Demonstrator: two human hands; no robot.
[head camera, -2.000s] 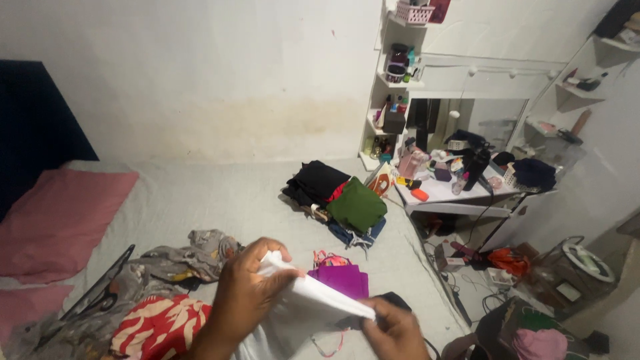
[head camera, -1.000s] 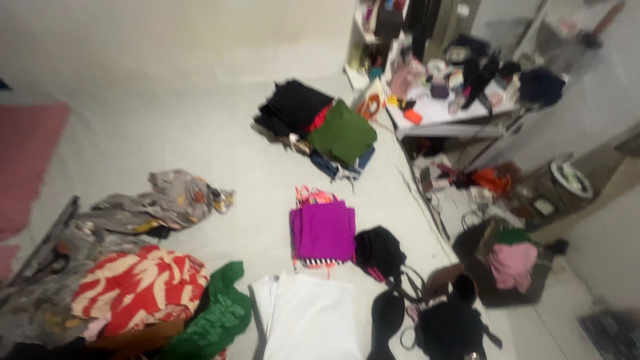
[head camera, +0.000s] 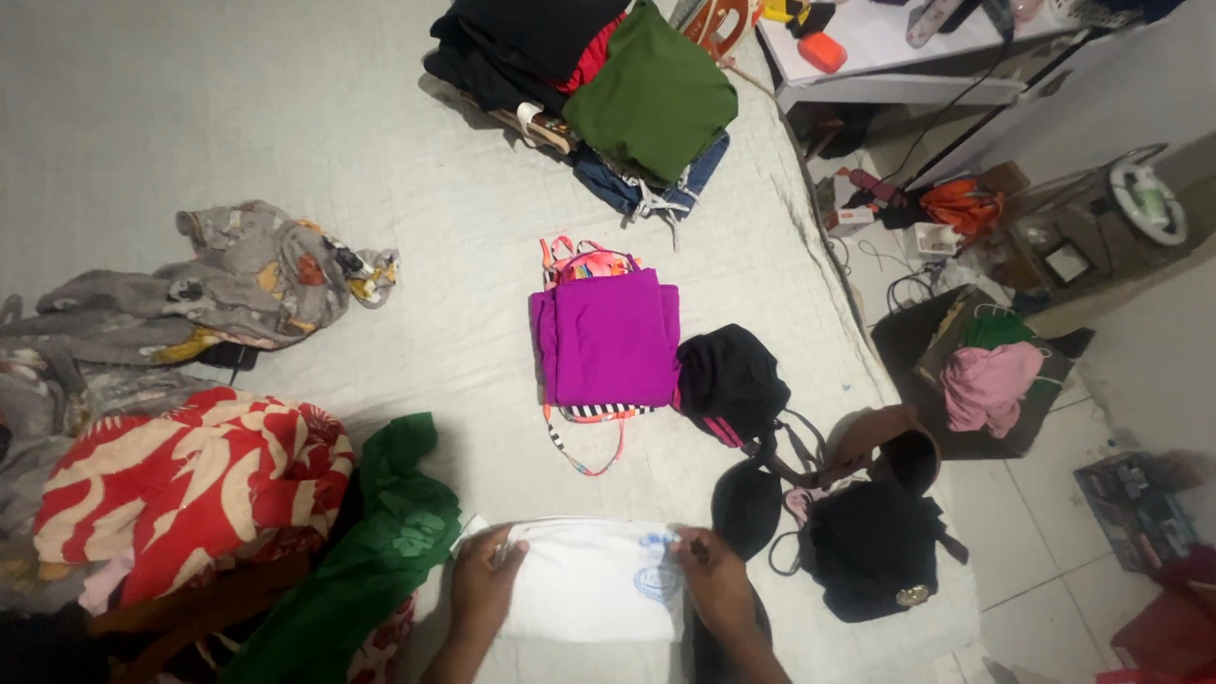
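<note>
A white cloth garment (head camera: 589, 589) with a blue print lies doubled over at the bottom middle of the bed. My left hand (head camera: 486, 575) pinches its upper left corner, and my right hand (head camera: 708, 575) pinches the upper right corner, beside the print. Above them rests a folded purple cloth (head camera: 613, 337) on a patterned, strappy garment. A black garment with pink stripes (head camera: 730, 385) touches its right side. Black and brown bras (head camera: 883, 442) lie to the right of my right hand, near a black garment (head camera: 869, 551). A green cloth (head camera: 380, 532) is left of my left hand.
A stack of folded clothes, green one on top (head camera: 655, 95), sits at the far side of the bed (head camera: 456, 285). Red-and-cream cloth (head camera: 199, 484) and a grey patterned cloth (head camera: 266, 275) are heaped at left. A cluttered white table (head camera: 893, 57) and an open box (head camera: 978, 370) stand beyond the right edge.
Two seconds ago both hands held the white cloth up; one second ago it lay spread on the bed. Now it is doubled over, with both hands at its upper corners. The view has shifted downward.
</note>
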